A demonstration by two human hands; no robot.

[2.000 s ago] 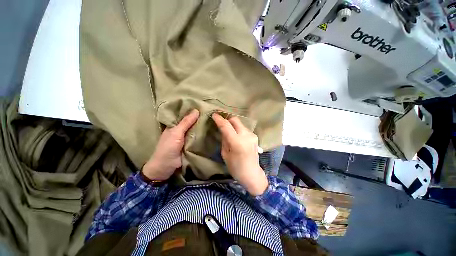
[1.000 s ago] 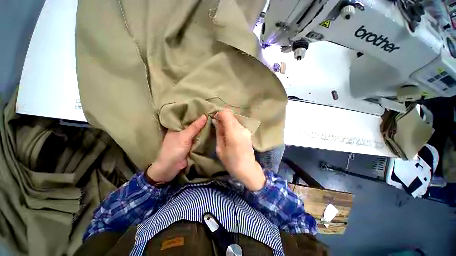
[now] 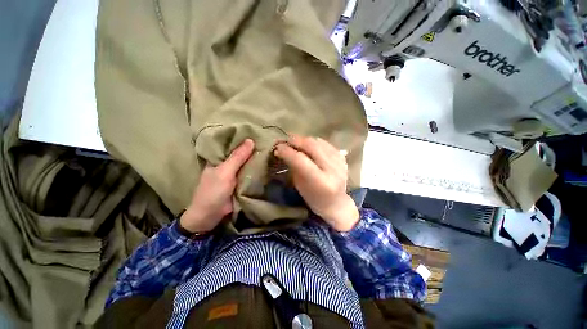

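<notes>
A large khaki garment panel [image 3: 257, 90] lies over the white table's front edge and hangs to my lap. A thin seam line runs down its left part. My left hand [image 3: 219, 186] pinches a bunched fold of the panel between thumb and fingers. My right hand [image 3: 318, 177], to its right, has its fingers curled at the cloth, fingertips together. A tiny pale shiny line [image 3: 282, 171] shows just below the right fingertips; I cannot tell if it is a needle, pin or thread. A small dark gap shows in the cloth by those fingertips.
A white brother sewing machine [image 3: 476, 71] stands at the upper right, its needle area lit violet-white. Small scraps lie on its bed. Folded khaki pieces [image 3: 524, 173] sit at the table's right. Heaped khaki cloth [image 3: 51, 244] lies left of my lap. A wooden surface shows below right.
My right hand has moved right, away from my left thumb. The cloth between the hands is spread wider. The view has shifted slightly.
</notes>
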